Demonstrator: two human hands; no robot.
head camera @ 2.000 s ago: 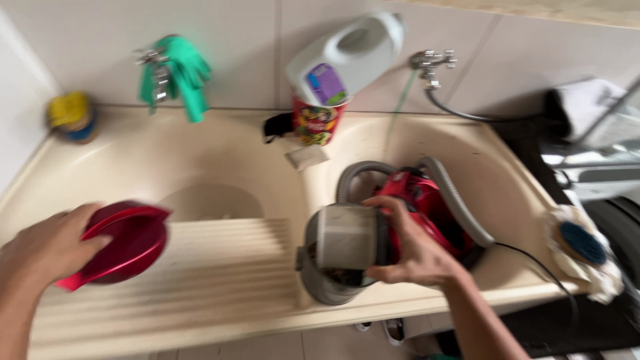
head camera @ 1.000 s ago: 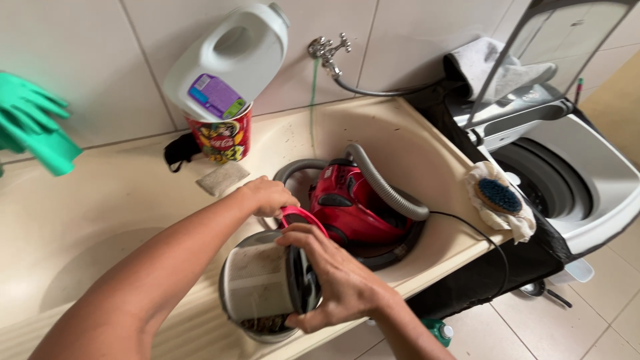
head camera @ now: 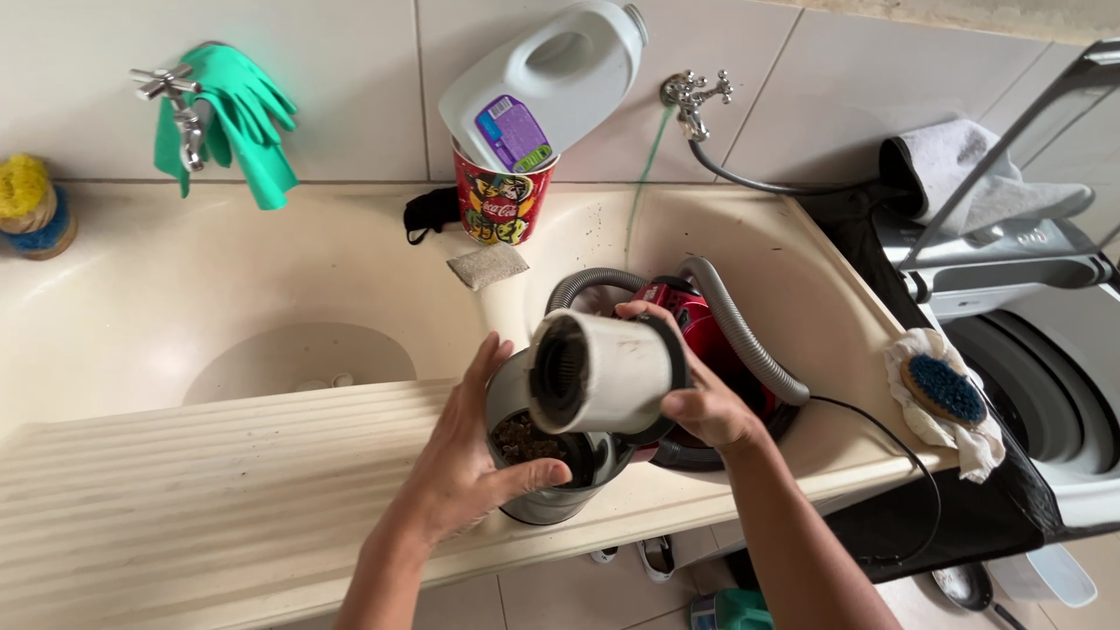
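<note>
My right hand (head camera: 709,394) grips the dark rim of a whitish cylindrical vacuum filter (head camera: 612,372), tilted on its side over the dust container. My left hand (head camera: 477,455) holds the grey see-through dust container (head camera: 547,507) by its side, the thumb across its mouth. Brown debris (head camera: 525,440) lies inside the container, which is at the front edge of the laundry sink. Behind the filter, in the right basin, lies a red vacuum cleaner (head camera: 700,319) with a grey corrugated hose (head camera: 744,337); my right hand and the filter hide part of it.
A ribbed washboard (head camera: 227,490) spans the left front. Behind stand a red printed bucket (head camera: 503,201) with a plastic jug (head camera: 560,79) in it, and a sponge-like pad (head camera: 487,265). A blue-bristled brush (head camera: 945,389) lies on cloth at the right corner, beside an open washing machine (head camera: 1050,376).
The filter, inside the container one second ago, is now raised out and tilted in my right hand. My left hand has moved from the red part by the container's rim to its left side.
</note>
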